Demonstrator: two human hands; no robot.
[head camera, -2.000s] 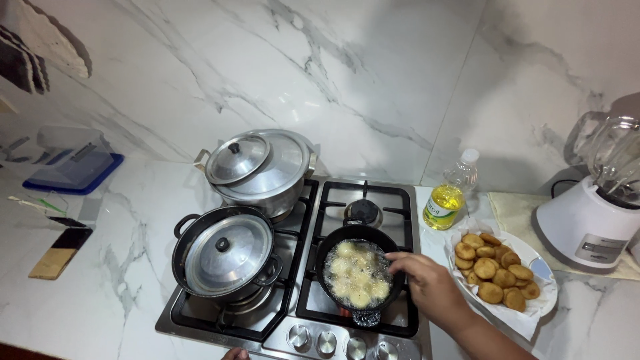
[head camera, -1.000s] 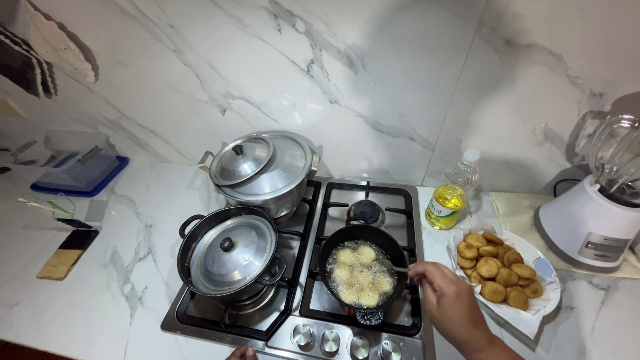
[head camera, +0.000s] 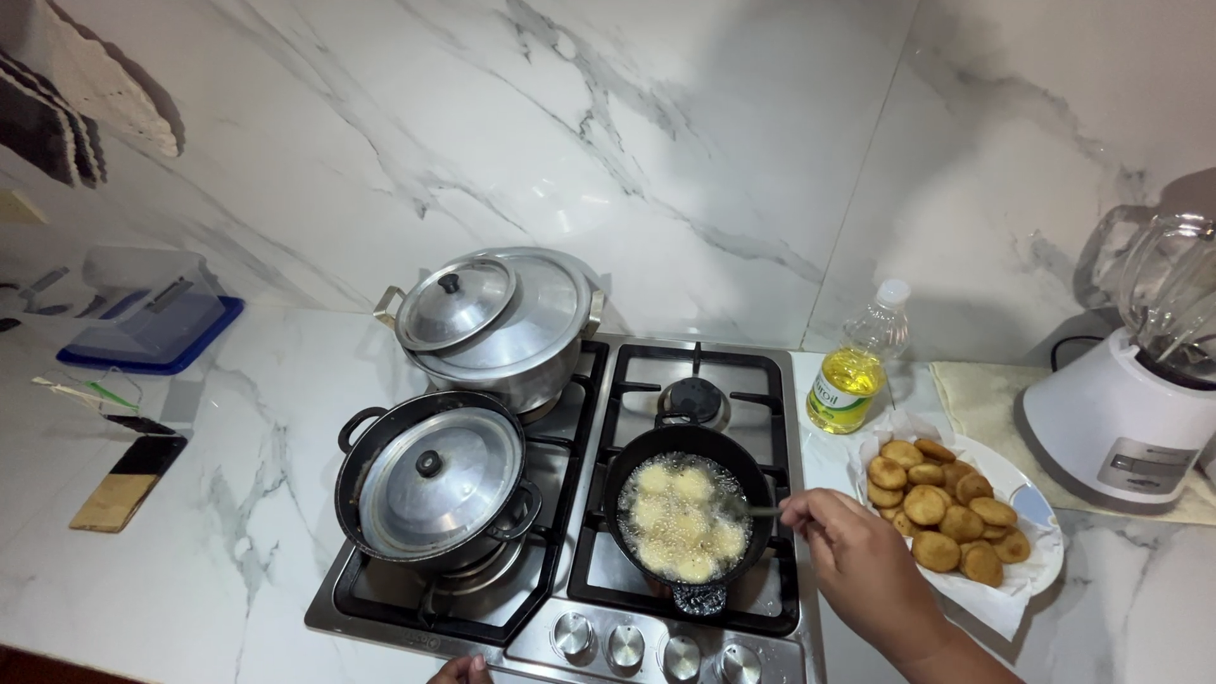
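Note:
My right hand (head camera: 855, 560) pinches the handle of a thin metal utensil (head camera: 755, 511), whose far end dips into a small black pot (head camera: 622, 560) on the front right burner. Pale dough pieces (head camera: 693, 484) float there in bubbling oil. Only the fingertips of my left hand (head camera: 463, 671) show at the bottom edge, near the front of the gas stove; whether they hold anything cannot be seen. To the right, golden fried pieces (head camera: 959, 522) lie on a paper-lined plate (head camera: 1047, 570). Behind it stands a bottle of yellow oil (head camera: 845, 385).
A black pot with a metal lid (head camera: 418, 513) sits front left on the stove, with a large aluminium pot (head camera: 513, 380) behind it. A white blender base (head camera: 1107, 418) stands at the right. At the left are a plastic container with a blue lid (head camera: 180, 347) and a wooden-and-black object (head camera: 123, 494).
Two seconds ago my right hand was at the pot's rim; it now sits slightly lower and farther right, with the utensil's handle showing. The dough pieces have shifted in the oil.

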